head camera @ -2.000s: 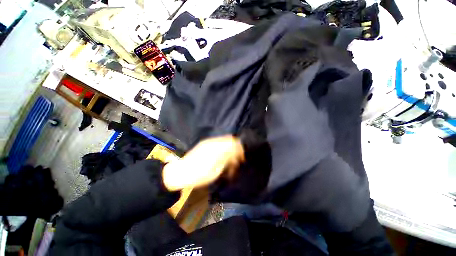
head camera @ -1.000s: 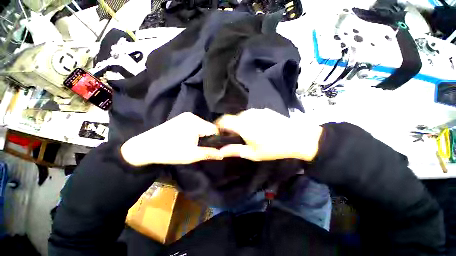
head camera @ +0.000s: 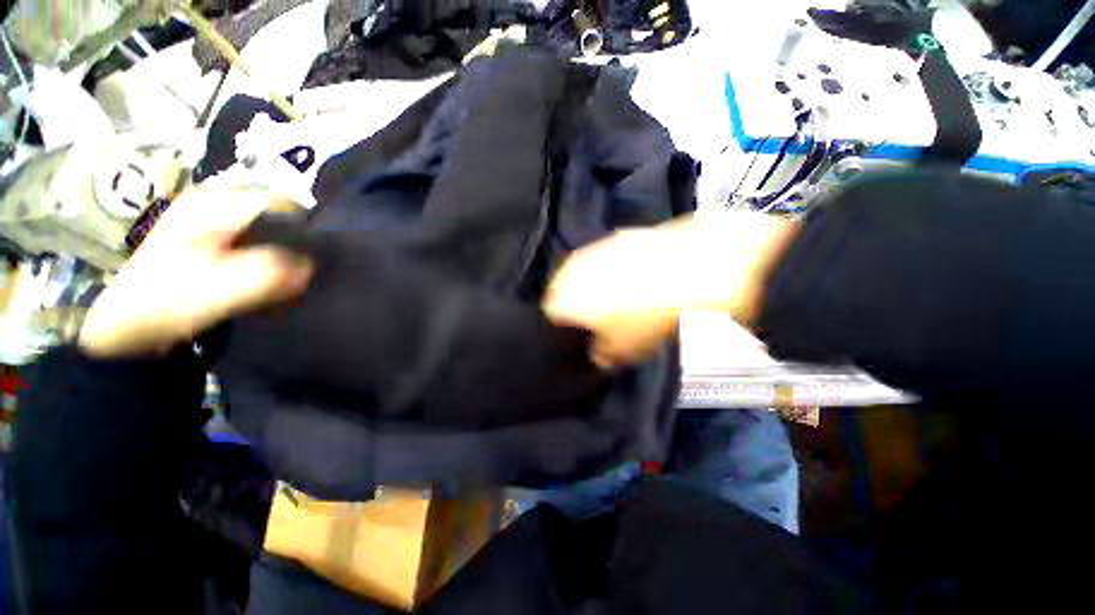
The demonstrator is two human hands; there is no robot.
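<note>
A dark navy garment [head camera: 480, 180] with a black inner side lies over the front of the white table and hangs towards my lap. My left hand [head camera: 204, 270] is shut on the garment at its upper left edge; the hand is blurred. My right hand [head camera: 654, 288] is shut on the garment at its right side. A black part of the cloth is spread between the two hands. The fingertips are partly hidden by the cloth.
A white sewing machine [head camera: 847, 108] with a blue stripe and a black strap stands at the right back. Another machine [head camera: 114, 198] is at the left. Dark cloth lies at the back. A cardboard box [head camera: 348, 541] is below left. A ruler strip [head camera: 787, 394] runs along the table edge.
My hands were together at the middle of the garment and have moved apart. My left hand has moved left and up with the cloth. The black inner side is now spread out between them.
</note>
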